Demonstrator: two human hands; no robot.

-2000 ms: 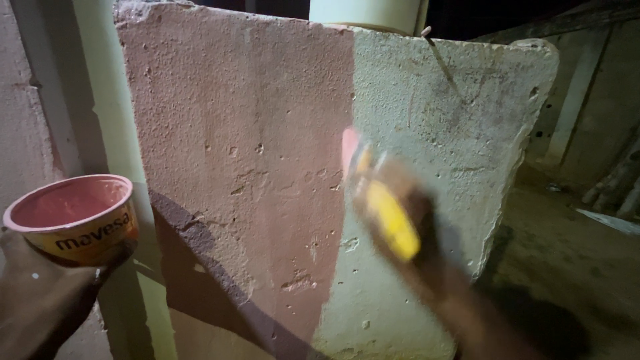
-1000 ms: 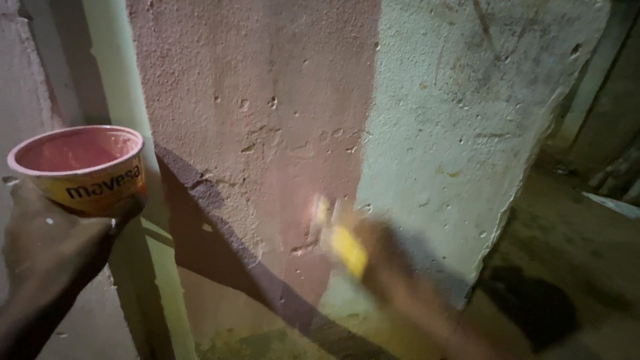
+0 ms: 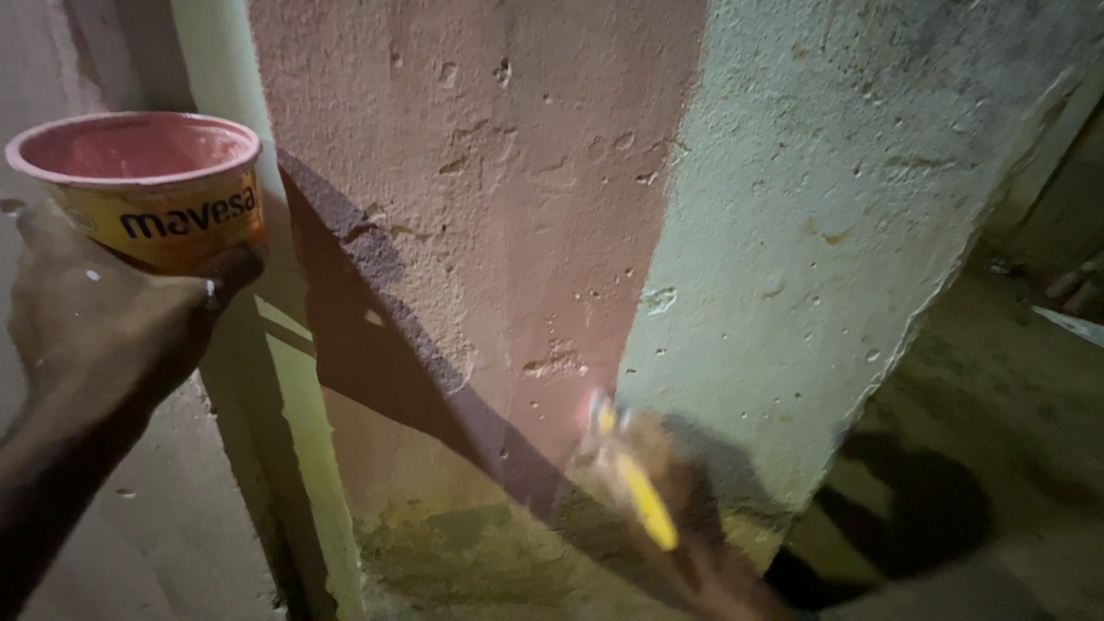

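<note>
My left hand (image 3: 112,310) holds a yellow Mavesa plastic tub (image 3: 185,220), its inside coated with pink paint, upright at the left. My right hand (image 3: 681,483), blurred, grips a paintbrush with a yellow handle (image 3: 647,504). The brush's bristles (image 3: 597,410) are at the lower wall, by the border between the pink paint (image 3: 535,259) and the pale green surface (image 3: 793,216). Whether the bristles touch the wall is too blurred to tell.
A pale green vertical strip (image 3: 297,414) runs down left of the pink area. The wall's rough right edge (image 3: 914,332) borders a dim floor (image 3: 966,379). Near the floor, the wall's base (image 3: 448,552) is stained. A dark shadow crosses the pink paint.
My right hand and the brush have moved down along the border of the pink paint. My left hand still holds the tub. The view has tilted downward.
</note>
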